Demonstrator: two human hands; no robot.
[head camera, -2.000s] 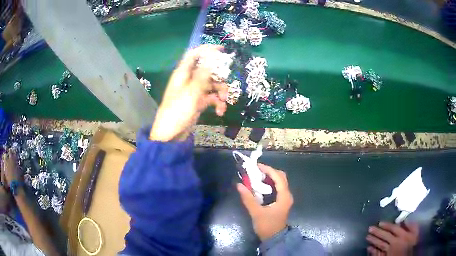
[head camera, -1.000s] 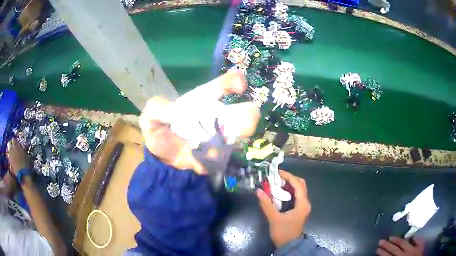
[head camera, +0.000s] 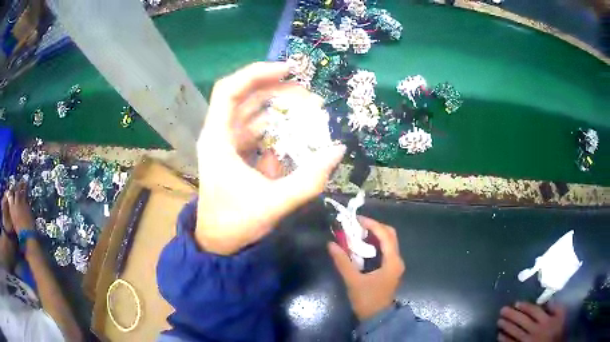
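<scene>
My left hand, in a blue sleeve, is raised over the near edge of the belt. Its fingers curl around a wired board assembly; its white knobbly part shows, washed out by glare. My right hand is lower, over the dark bench, closed around red-handled hand cutters with white wrapping whose loose ends stick up. The tool's tip is not clearly visible. The two hands are apart.
More assemblies are piled on the green belt beside a bluish diverter bar. A grey post slants at left. A cardboard tray holds a pale yellow ring. Neighbours' hands and a white scrap flank the bench.
My left hand turned from a blurred pose near the tool to a raised pose with the white part in its fingers. My right hand keeps the cutters. Loose assemblies on the belt shifted left.
</scene>
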